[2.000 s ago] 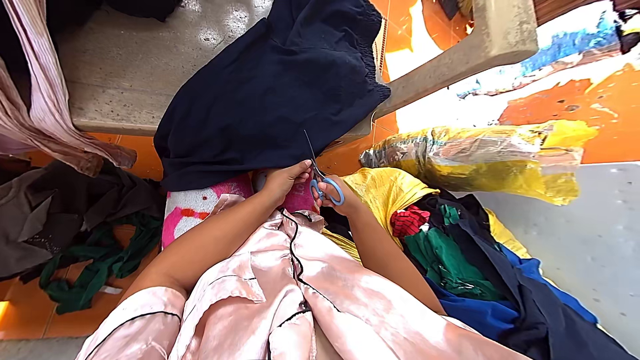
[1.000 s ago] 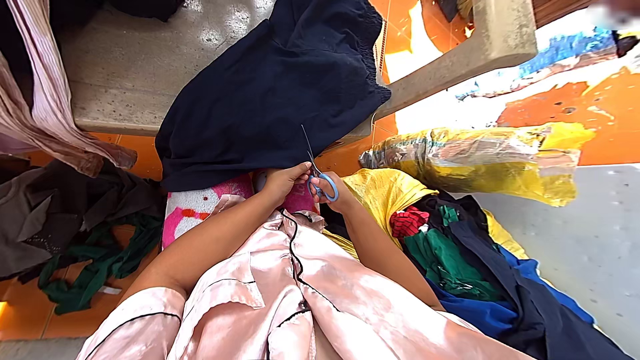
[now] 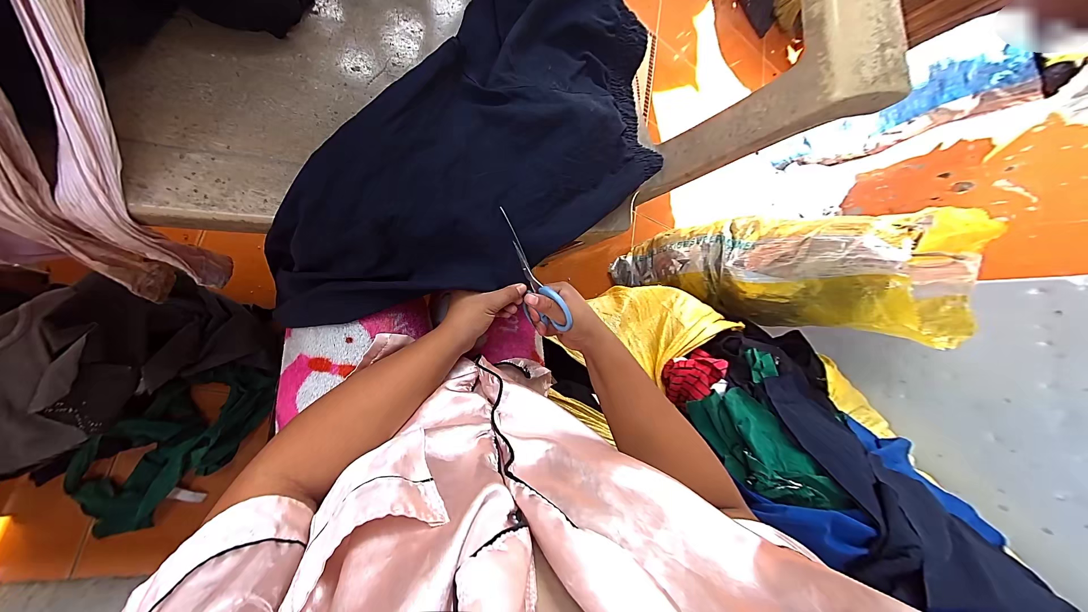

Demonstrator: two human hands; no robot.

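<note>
Scissors with light blue handles (image 3: 557, 309) are in my right hand (image 3: 564, 316), their blades pointing up over a dark navy garment (image 3: 459, 161). My left hand (image 3: 486, 311) is at the garment's lower edge, its fingertips pinched beside the scissor handles; what they pinch is too small to tell. The navy cloth lies over a worn concrete-like slab and hangs down to my lap, with a gathered edge at its right side. Beneath it a pink and white patterned cloth (image 3: 319, 361) covers part of my lap.
The slab (image 3: 212, 127) carries a pink ribbed cloth (image 3: 81, 144) at left. Grey and dark green cloths (image 3: 51, 365) lie at lower left. To the right are a yellow plastic-wrapped bundle (image 3: 816, 272) and a yellow sack (image 3: 663, 327) with green, blue and navy cloths (image 3: 782, 450).
</note>
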